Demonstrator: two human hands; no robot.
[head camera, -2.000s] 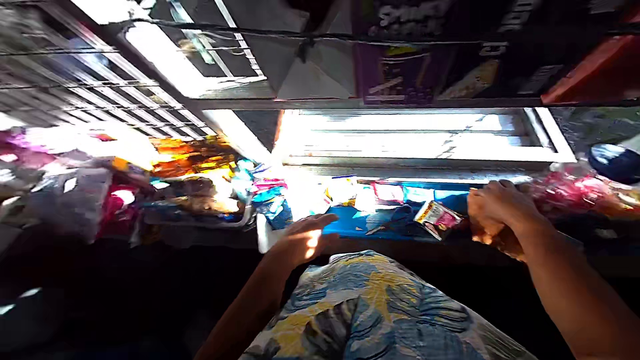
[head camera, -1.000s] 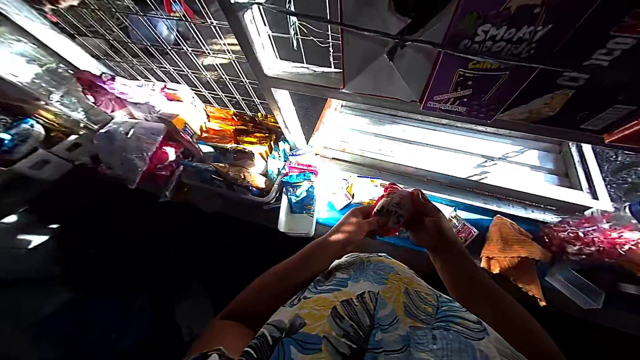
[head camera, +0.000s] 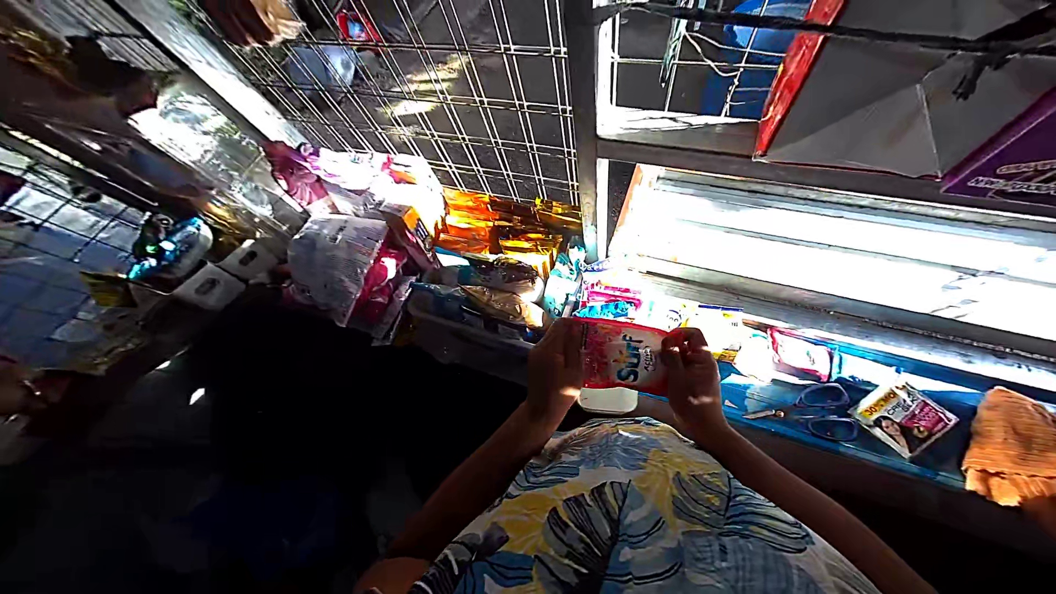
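Observation:
A red and white Surf detergent sachet (head camera: 624, 356) is stretched level between my two hands, its printed face toward me. My left hand (head camera: 554, 371) pinches its left edge, and my right hand (head camera: 693, 379) grips the right edge. Just below the sachet shows the white end of a container (head camera: 608, 401). Right of my hands, scissors (head camera: 813, 412) with blue-grey handles and a flat printed sachet (head camera: 904, 417) lie on the blue counter (head camera: 747, 394). An orange cloth (head camera: 1008, 441) is bunched at the far right.
A plastic bin of packets (head camera: 470, 326) stands left of my hands, beside a clear bag of goods (head camera: 334, 260). Gold-orange packets (head camera: 495, 223) lean on a wire grille (head camera: 495, 99). A bright slatted window (head camera: 841, 247) is behind the counter, under a grey-and-red box (head camera: 874, 99).
Two seconds ago my right hand was at the orange cloth and my left hand apart from it. Both hands now hold the sachet, spread flatter than a second ago. The view has swung left.

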